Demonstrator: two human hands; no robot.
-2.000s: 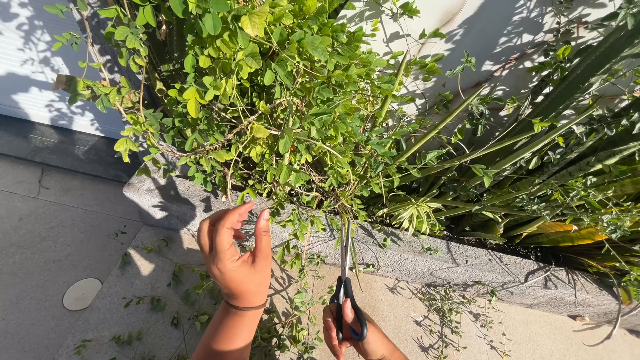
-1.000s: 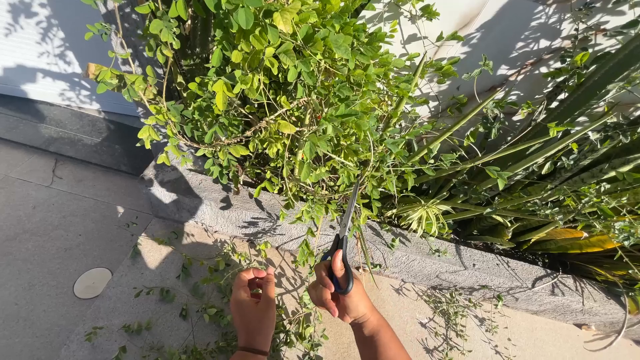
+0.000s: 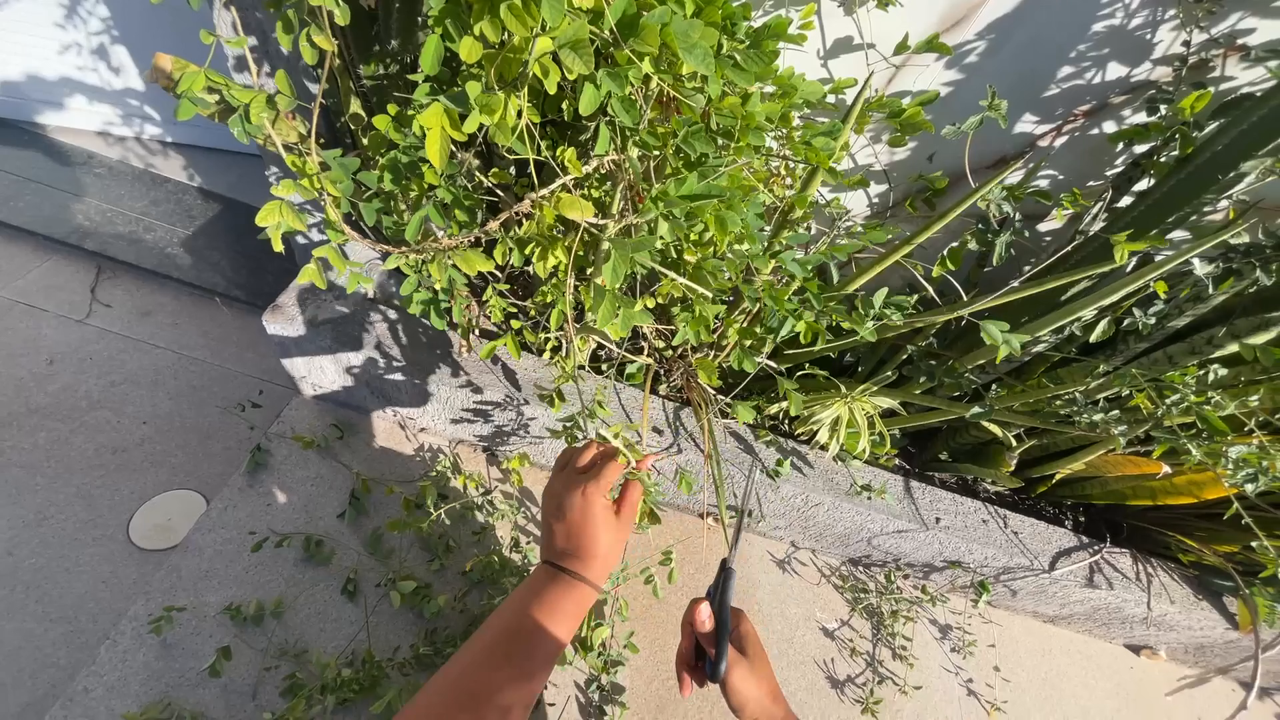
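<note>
My left hand (image 3: 590,510), with a dark band at the wrist, grips a leafy green stem (image 3: 632,462) in front of the planter's low wall. To its right and lower, my right hand (image 3: 728,650) holds black-handled scissors (image 3: 738,540) by the handles, blades pointing up and looking closed or nearly so. The blade tips are beside long thin leaves (image 3: 712,460) that hang over the wall. Above both hands a dense bush (image 3: 620,220) of small rounded leaves spills over the planter edge. The fingertips of my left hand are partly hidden by leaves.
The rough concrete planter wall (image 3: 900,510) runs across the view. Cut vines (image 3: 430,560) lie on the paving at the left, and more clippings (image 3: 880,610) at the right. Long pointed leaves (image 3: 1130,290) fill the planter's right side. A round pale cover (image 3: 167,519) is set in the floor.
My left hand has moved up from low over the clippings to the wall and now grips a stem. The scissors have come down and away from the bush, where their blades were a second ago.
</note>
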